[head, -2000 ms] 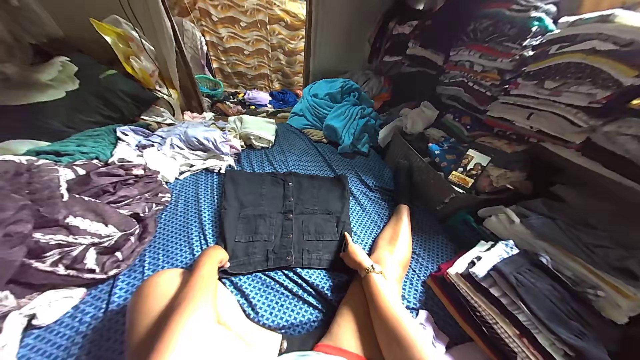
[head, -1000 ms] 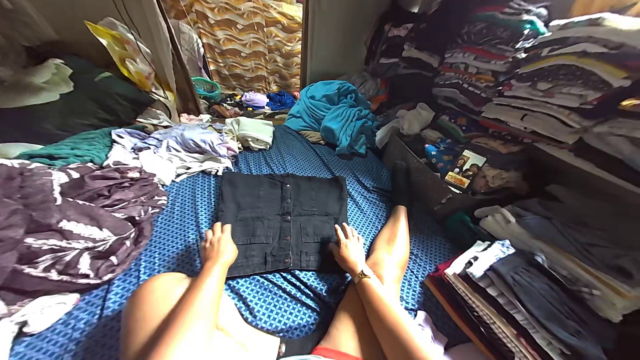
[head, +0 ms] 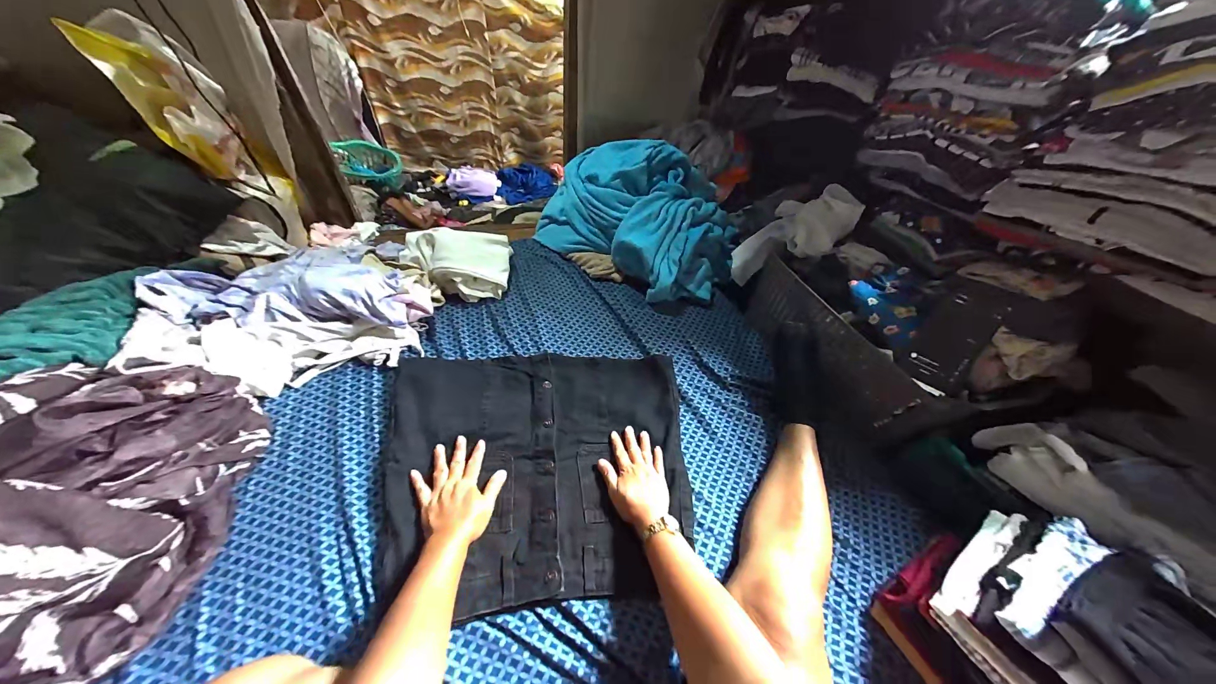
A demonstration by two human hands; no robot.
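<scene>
A black denim skirt (head: pixel 544 408) with a row of buttons down its front lies spread flat on a blue patterned bed sheet (head: pixel 313 503). My left hand (head: pixel 458 494) rests palm down on the skirt's left part, fingers spread, holding nothing. On the right part, beside a pocket, my right hand (head: pixel 638 480) lies flat with fingers apart, a watch or bracelet at its wrist. The button row runs between the two hands.
Purple-and-white cloth (head: pixel 114 513) and pale garments (head: pixel 304 294) lie at left. Behind the skirt is a teal cloth heap (head: pixel 636 209). A dark basket (head: pixel 826 323) of clothes, a folded stack (head: pixel 1026 589) and tall clothing piles (head: pixel 1121 199) line the right. My bare leg (head: pixel 788 532) extends beside the skirt.
Both hands have moved from the skirt's near corners up onto its front, and their fingers now lie spread on the cloth. The skirt stays spread out.
</scene>
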